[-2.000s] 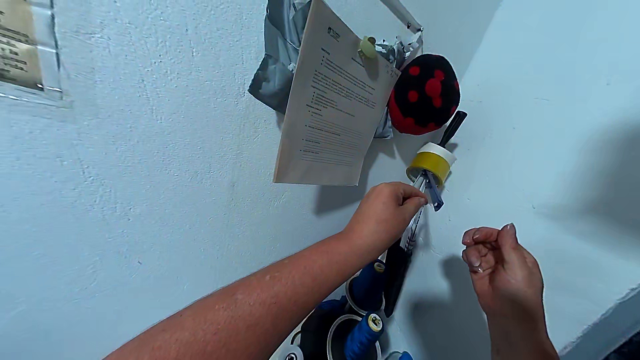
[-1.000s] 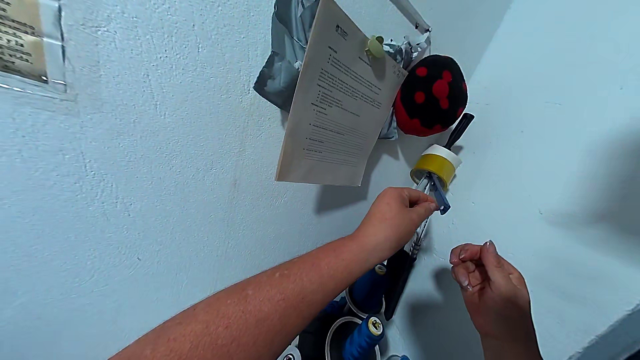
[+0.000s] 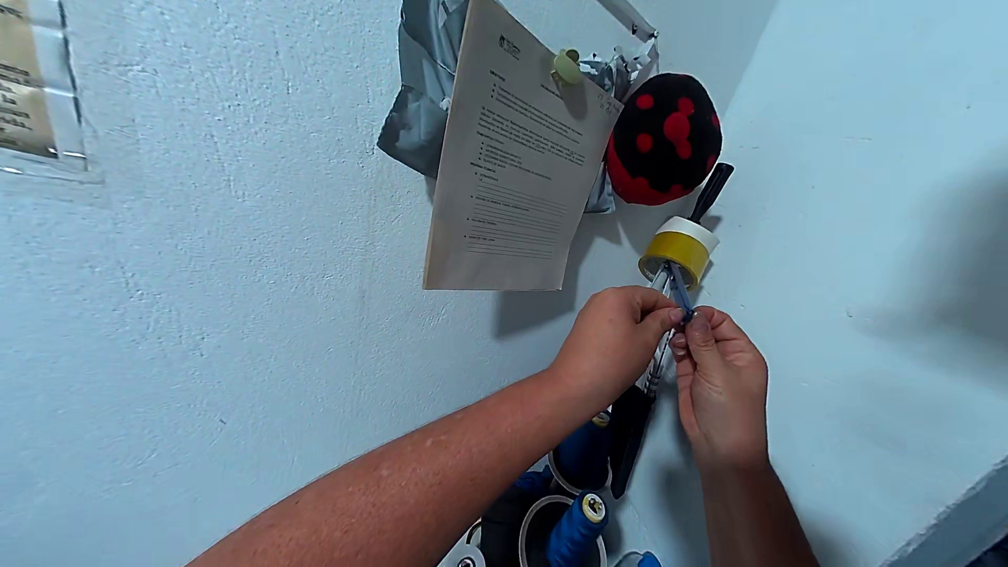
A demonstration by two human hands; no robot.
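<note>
Between the fingertips of my left hand [image 3: 622, 335] is the lower end of a thin blue strip [image 3: 680, 291], which hangs out of a yellow tape roll [image 3: 676, 250]. My right hand [image 3: 720, 370] meets it there, thumb and fingers pinched at the same end of the strip. Above the yellow roll sits a white roll [image 3: 687, 228], and a black handle [image 3: 713, 191] sticks up behind them. Thin metal rods and a black tool part [image 3: 631, 433] hang below the rolls, partly behind my hands.
Printed sheets [image 3: 512, 197] hang on the wall under a pale clip [image 3: 567, 66], beside a red and black plush ball [image 3: 665, 139] and grey plastic [image 3: 417, 118]. Below are blue thread cones [image 3: 577, 535] in round holders. A plastic-covered notice [image 3: 27, 87] is at the far left.
My right hand has moved up and left from apart to meet my left hand at the blue strip. My left hand has stayed at the strip.
</note>
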